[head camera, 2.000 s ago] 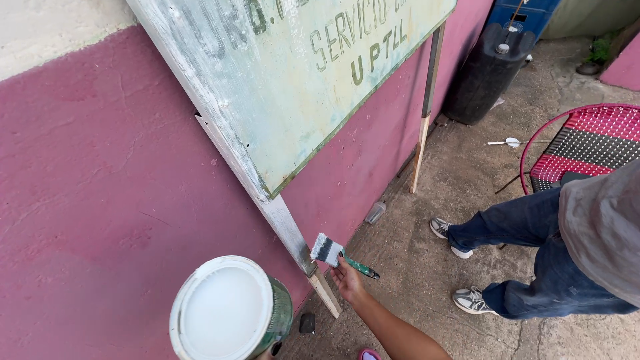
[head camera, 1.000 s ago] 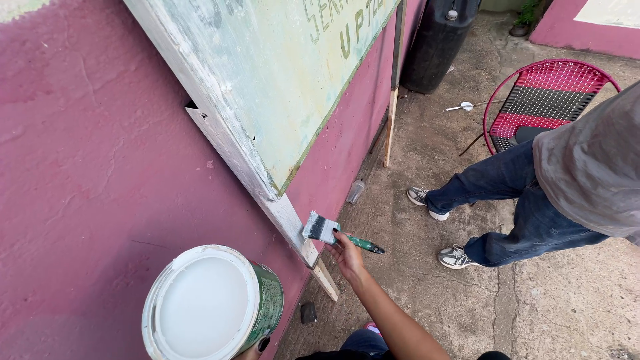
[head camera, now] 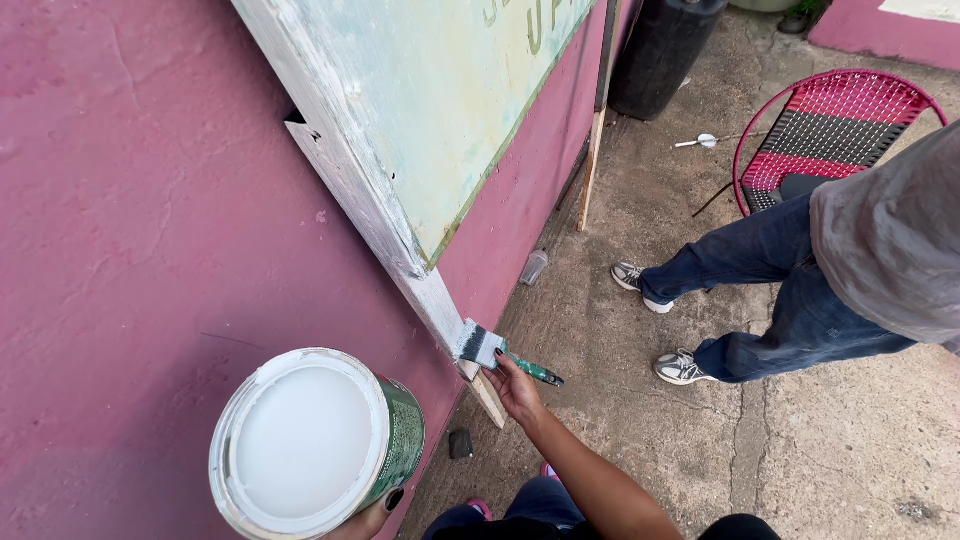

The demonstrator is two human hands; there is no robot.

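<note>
My right hand [head camera: 517,391] grips a paintbrush [head camera: 510,355] with a green handle. Its white-coated bristles lie against the side of a wooden post [head camera: 435,304], just above where the white paint ends and bare wood shows. The post carries a pale sign board [head camera: 442,127] with painted lettering. At the lower left, my left hand [head camera: 367,519] holds a green can of white paint [head camera: 307,442] from beneath and the side; only part of that hand shows, the rest being hidden by the can.
A pink wall [head camera: 150,247] stands behind the sign. Another person [head camera: 795,277] in jeans stands at right, near a red and black woven chair [head camera: 832,135]. A black plastic container [head camera: 664,56], a clear cup [head camera: 534,267] and a dark stone-like block [head camera: 460,444] are on the concrete floor.
The view has shifted somewhat. My right hand keeps the brush at the post's lower part throughout, and my left hand still holds the can.
</note>
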